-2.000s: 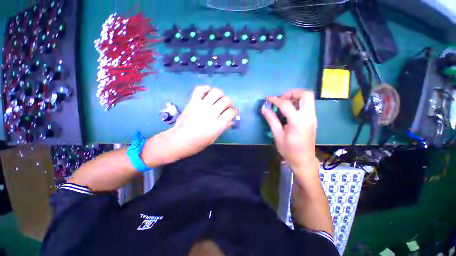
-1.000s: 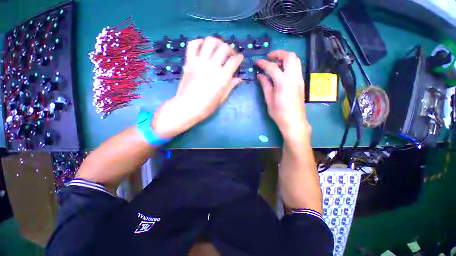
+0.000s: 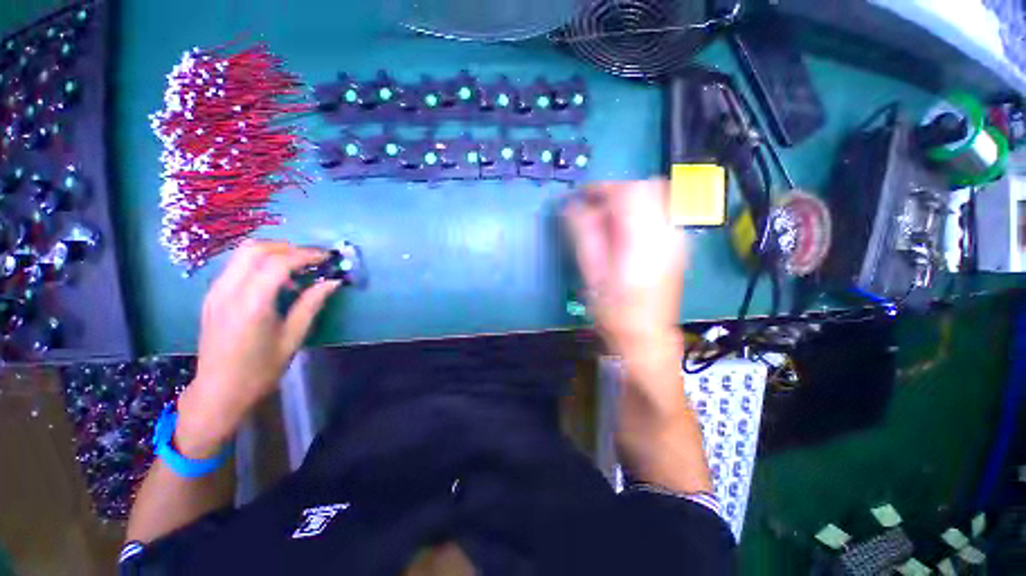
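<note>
My left hand point(image 3: 257, 309), with a blue wristband, has its fingers closed around a small black module with a silver-white end point(image 3: 343, 261), low over the mat near the bench's front edge. My right hand point(image 3: 624, 253) is motion-blurred, right of centre; whether it holds anything cannot be told. Two rows of black modules with green dots lie ahead: a back row point(image 3: 467, 97) and a front row point(image 3: 473, 156). A small green piece point(image 3: 576, 307) lies by my right wrist.
A pile of red lead wires point(image 3: 231, 146) lies left, beside a dark tray of wired modules point(image 3: 56, 225). A yellow sponge point(image 3: 698, 194), a round tin point(image 3: 800, 233), a fan point(image 3: 636, 34) and a green-rimmed reel point(image 3: 965, 141) are right. A white tray point(image 3: 726, 433) is below the edge.
My hands have left the rows. The left moved toward me and left, now gripping the module; the right moved slightly toward me. The front row is longer than at first.
</note>
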